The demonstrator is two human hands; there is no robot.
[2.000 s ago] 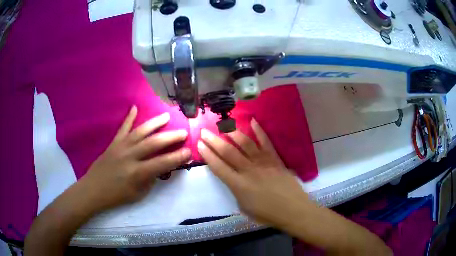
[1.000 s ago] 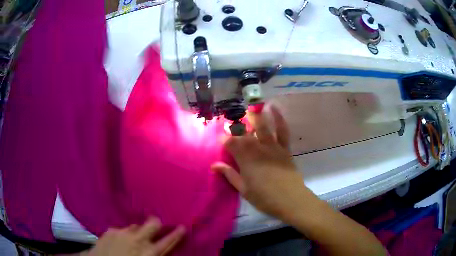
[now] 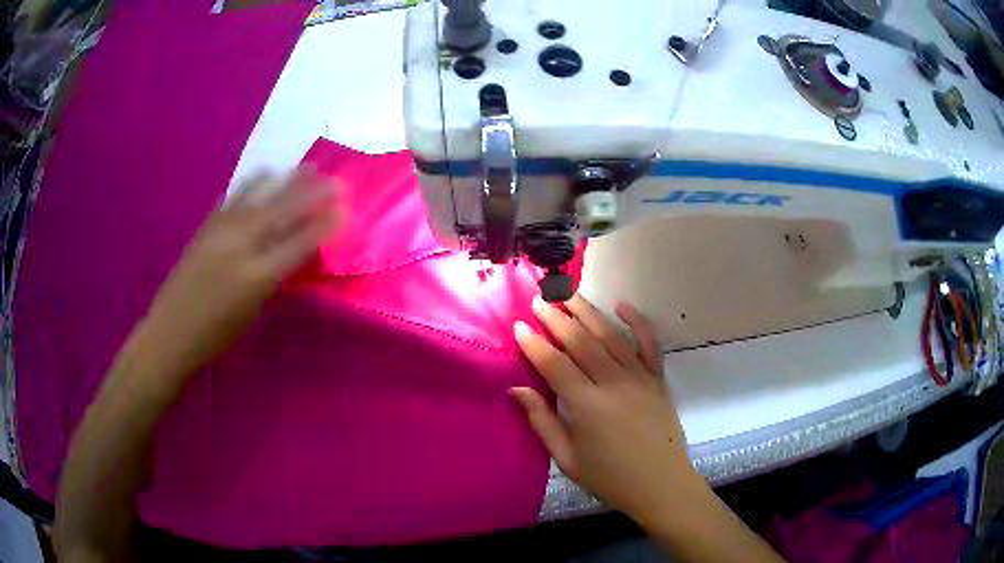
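The magenta body panel [image 3: 330, 440] lies over the table left of and in front of the needle, down to the front edge. A brighter pink cut piece [image 3: 385, 209] lies by the machine head, with seam lines running towards the presser foot [image 3: 484, 264] in the lamp glow. My left hand [image 3: 259, 236], blurred, is over the cloth at the piece's left edge; whether it grips cannot be told. My right hand [image 3: 600, 379] lies spread, fingertips on the cloth just right of the needle. The white sewing machine [image 3: 705, 121] stands above.
Snips with orange-red handles [image 3: 952, 330] are at the table's right end. A pale measuring strip [image 3: 771, 429] runs along the front edge. A crumpled magenta pile [image 3: 859, 528] and blue crate [image 3: 936, 489] are below at right. The thread tension dial [image 3: 841, 73] is on the machine.
My left hand has moved up from the front edge to the cloth beside the machine head. The cloth now lies flatter, with seam lines showing. My right hand stays near the needle, its fingers more spread.
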